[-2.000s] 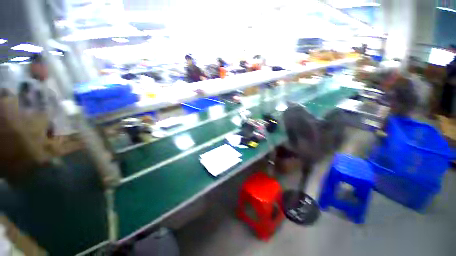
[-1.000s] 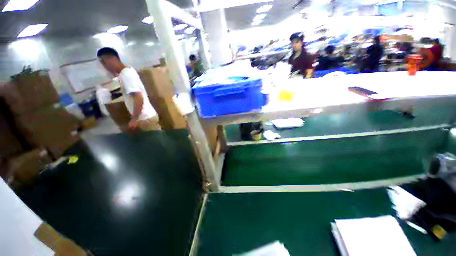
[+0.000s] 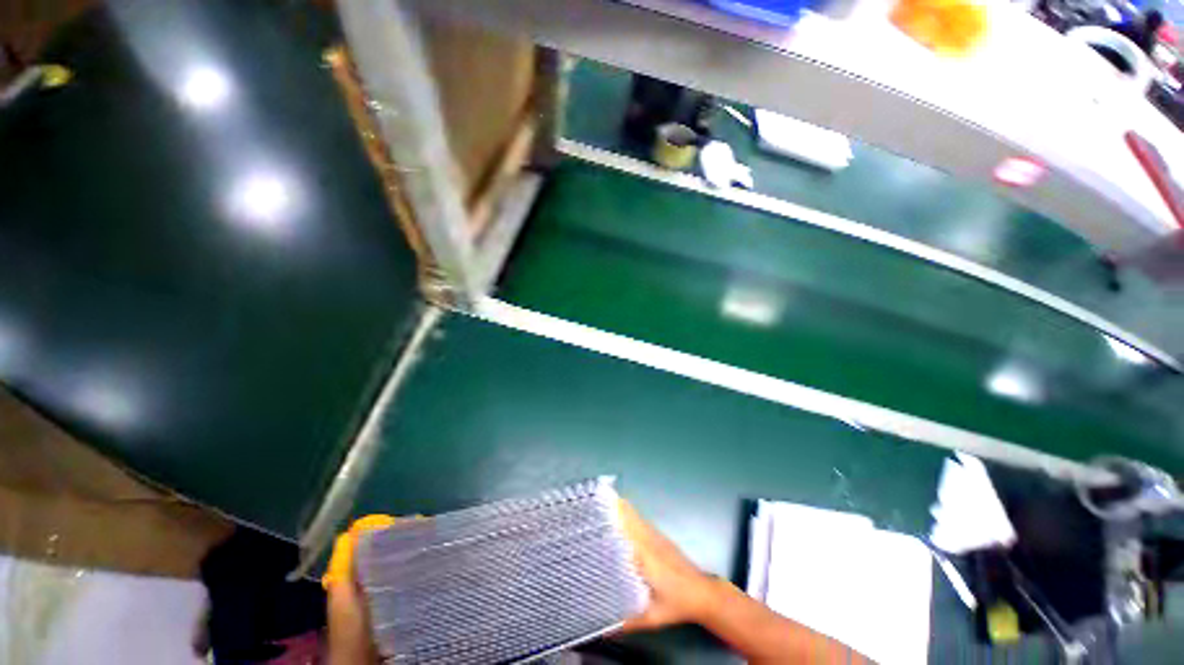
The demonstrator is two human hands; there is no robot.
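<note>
A thick panel stack [image 3: 500, 578] with a striped side is held between my two hands, low in the view over the green bench. My left hand [image 3: 348, 585], with yellow-orange at the fingertips, grips its left end. My right hand [image 3: 662, 572] presses on its right end. A second pile of white panels [image 3: 844, 585] lies on the bench to the right of my right hand. The lower parts of both hands are cut off or hidden by the stack.
A green bench [image 3: 623, 422] has a pale rail along its back. A white post [image 3: 416, 156] stands at its left corner beside a dark green table [image 3: 169, 299]. A black item with metal parts and white paper [image 3: 967, 507] lies at the right. A white shelf [image 3: 831, 65] crosses above.
The view has turned down and closer to the bench. Both hands and the held panel stack have come into view. The person and blue bin seen before are mostly or wholly out of view.
</note>
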